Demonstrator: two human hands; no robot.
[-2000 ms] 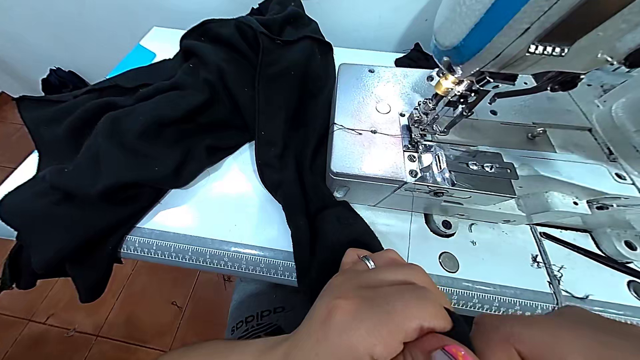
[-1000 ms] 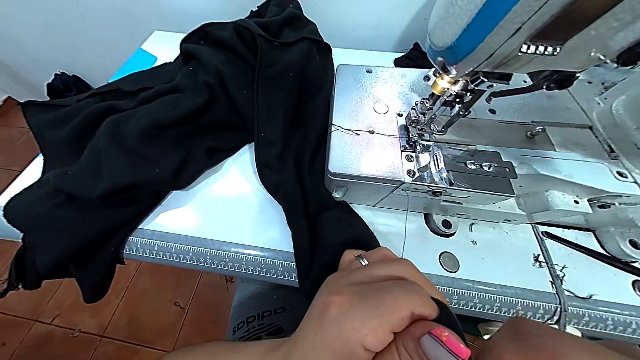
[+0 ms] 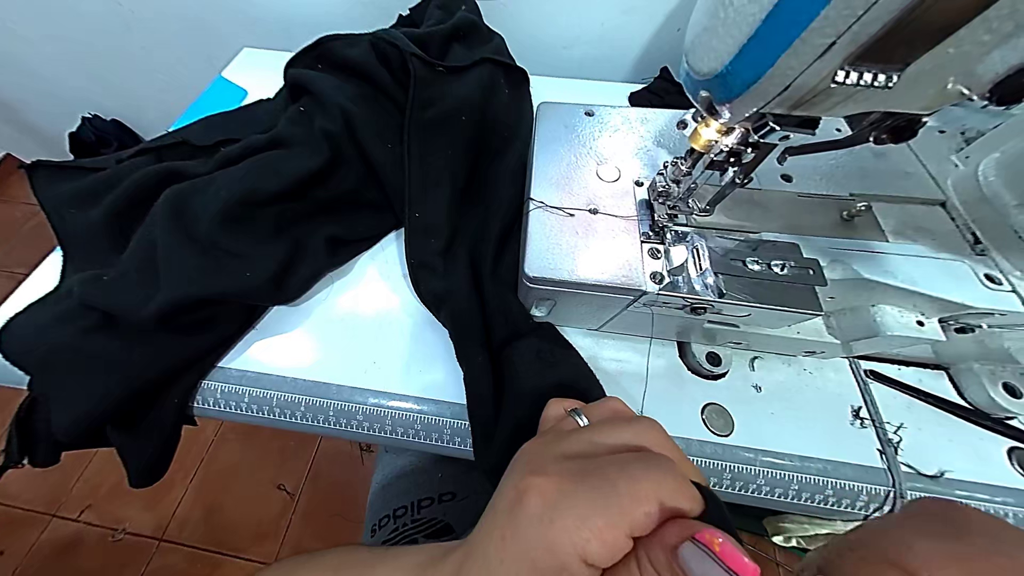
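Black fabric garment piece (image 3: pixel 320 184) lies in loose folds over the left part of the sewing table, and a narrower length runs down along the machine bed to my left hand (image 3: pixel 616 480). This hand, with a ring on one finger and a painted thumbnail, is closed on the fabric near the table's front edge. A bit of black cloth shows past its fingers. Part of my right hand or forearm (image 3: pixel 920 544) is at the bottom right; its fingers are out of view. The industrial sewing machine's needle and presser area (image 3: pixel 680 192) stands beyond my hands, with no fabric under it.
Dark thread lies across the metal machine bed (image 3: pixel 576 240). A printed ruler strip (image 3: pixel 336 408) runs along the table's front edge. Small black cloth scraps (image 3: pixel 662 90) lie behind the bed. Thread bits and a cable (image 3: pixel 880 432) are at right. Tiled floor (image 3: pixel 240 496) shows below.
My right hand or forearm has moved right, away from my left hand. My left hand stays closed on the fabric, its thumb showing more than at first.
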